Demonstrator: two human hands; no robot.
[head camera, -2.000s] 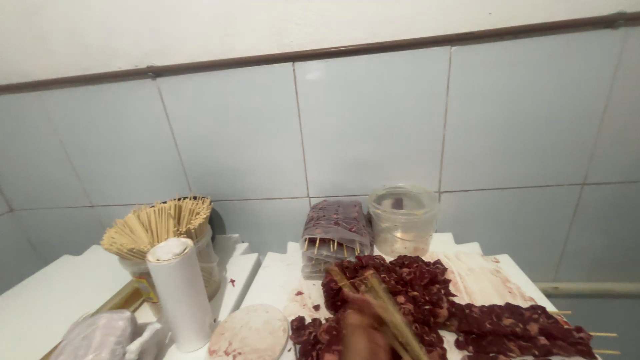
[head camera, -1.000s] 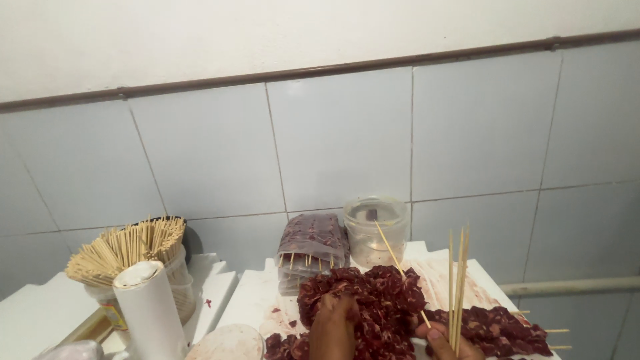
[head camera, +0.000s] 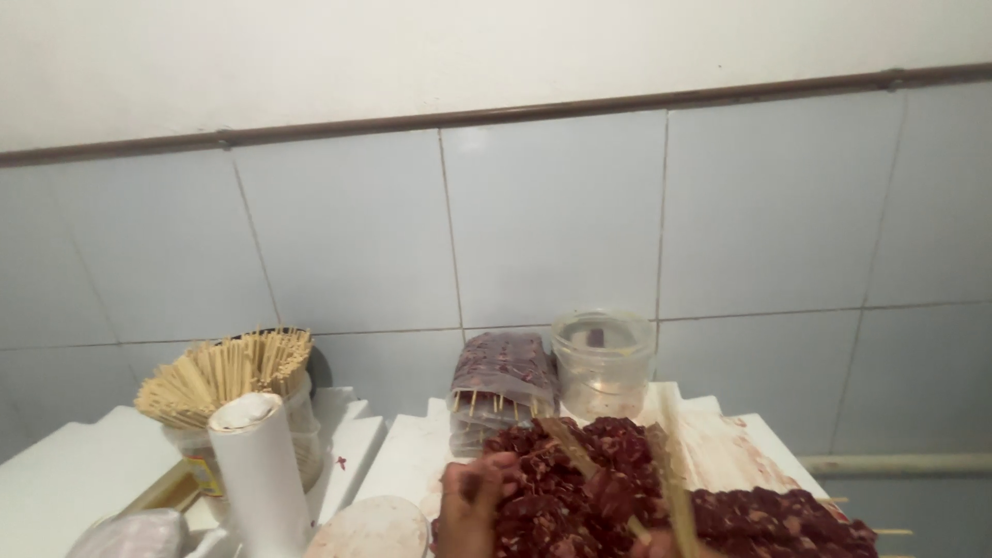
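A heap of raw dark red meat pieces (head camera: 542, 480) lies at the bottom centre on a white cutting board (head camera: 736, 442). At the heap's left edge is my left hand (head camera: 473, 504), its fingers bent and touching or just above the meat; whether it grips a piece is unclear. Low in the view, mostly cut off by the frame, my right hand (head camera: 659, 544) holds several wooden skewers (head camera: 678, 480), which are blurred. A slanting skewer (head camera: 570, 446) with a meat piece near it also shows over the heap. Rows of skewered meat (head camera: 783, 519) lie on the right.
Behind the heap stand wrapped, stacked meat skewers (head camera: 504, 372) and a clear plastic tub (head camera: 603, 364). On the left are tubs packed with wooden skewers (head camera: 225, 372), a white roll (head camera: 260, 473), a pale round disc (head camera: 372, 531) and a pale wrapped bundle (head camera: 132, 535). A tiled wall (head camera: 558, 225) rises behind.
My left hand has moved left, from the middle of the heap to its left edge. The skewers in my right hand have shifted left, closer over the heap.
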